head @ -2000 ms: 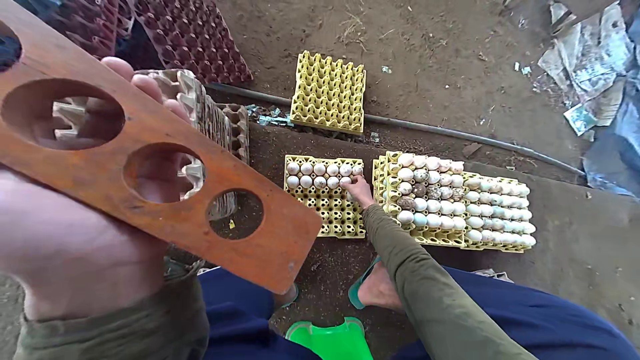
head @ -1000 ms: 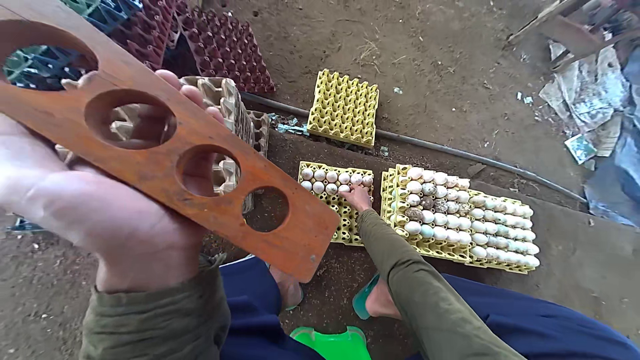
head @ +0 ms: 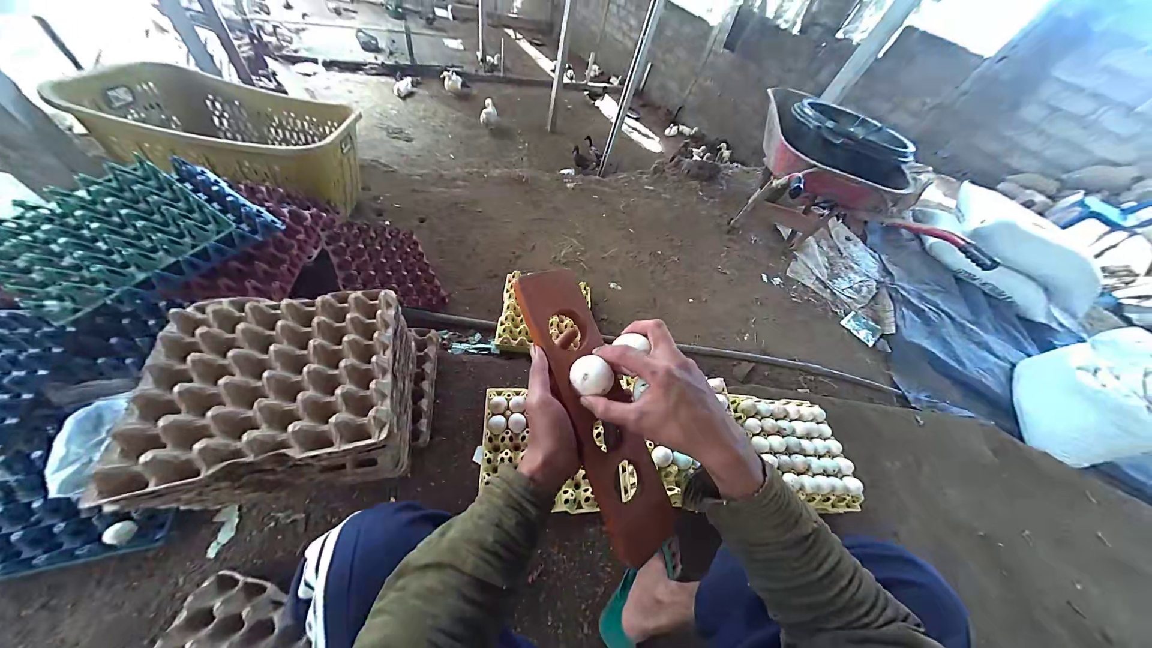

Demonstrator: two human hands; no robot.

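My left hand (head: 549, 427) holds a reddish-brown wooden board with round holes (head: 621, 504) upright in front of me. In my right hand (head: 679, 405) are white eggs: one egg (head: 591, 374) lies between thumb and fingers against the board's face, over one of its holes, and another egg (head: 633, 343) is held higher among the fingers. Behind and below the board, a yellow egg tray (head: 493, 450) holds some white eggs at its left side. To the right, yellow trays filled with eggs (head: 796, 441) are partly covered by my right hand and sleeve.
Brown pulp trays (head: 270, 387) are stacked at left, beside green plastic trays (head: 117, 234) and a yellow basket (head: 342, 162). An empty yellow tray stack (head: 511, 328) stands beyond a pipe (head: 792, 362). A wheelbarrow (head: 837, 171), sacks (head: 1089, 391) and ducks (head: 489, 113) are farther off.
My right hand has come up from the egg tray to the wooden board, now with eggs in it. The board stands more upright and farther from the camera. The view has tilted up.
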